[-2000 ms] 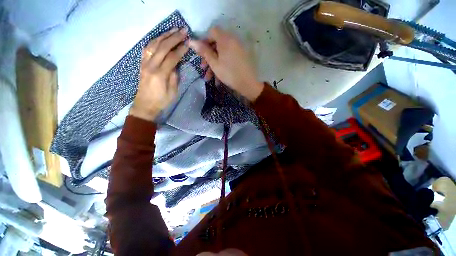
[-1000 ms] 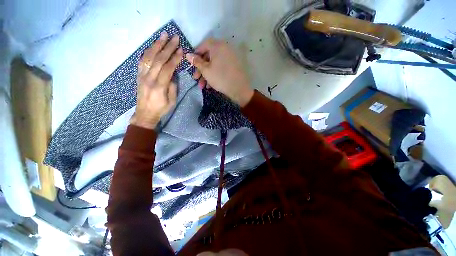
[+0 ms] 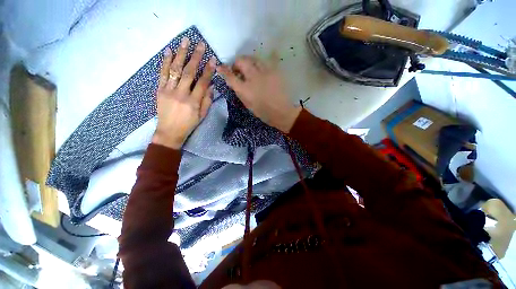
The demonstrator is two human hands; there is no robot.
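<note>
The speckled black-and-white garment (image 3: 107,121) lies inside up on the pale table, its pale grey-white interlining (image 3: 212,130) showing. The speckled facing runs from lower left to a pointed corner (image 3: 193,35) at the top. My left hand (image 3: 184,93) lies flat on the facing below that corner, fingers spread, holding nothing. My right hand (image 3: 260,93) is just right of it at the turned edge, index finger and thumb near the edge, the other fingers curled. Whether it pinches the cloth is not clear. A dark speckled part (image 3: 240,127) hangs folded below my right hand.
A steam iron (image 3: 362,48) with a tan handle and blue-green hoses rests at the upper right. A wooden board (image 3: 34,130) stands at the left. Beyond the table's right edge are a cardboard box (image 3: 416,132) and a red plastic item (image 3: 396,158).
My left hand has spread its fingers flatter on the facing. My right hand's fingers have shifted slightly down along the edge, from a pinch to a straighter finger. The iron shows slightly further left.
</note>
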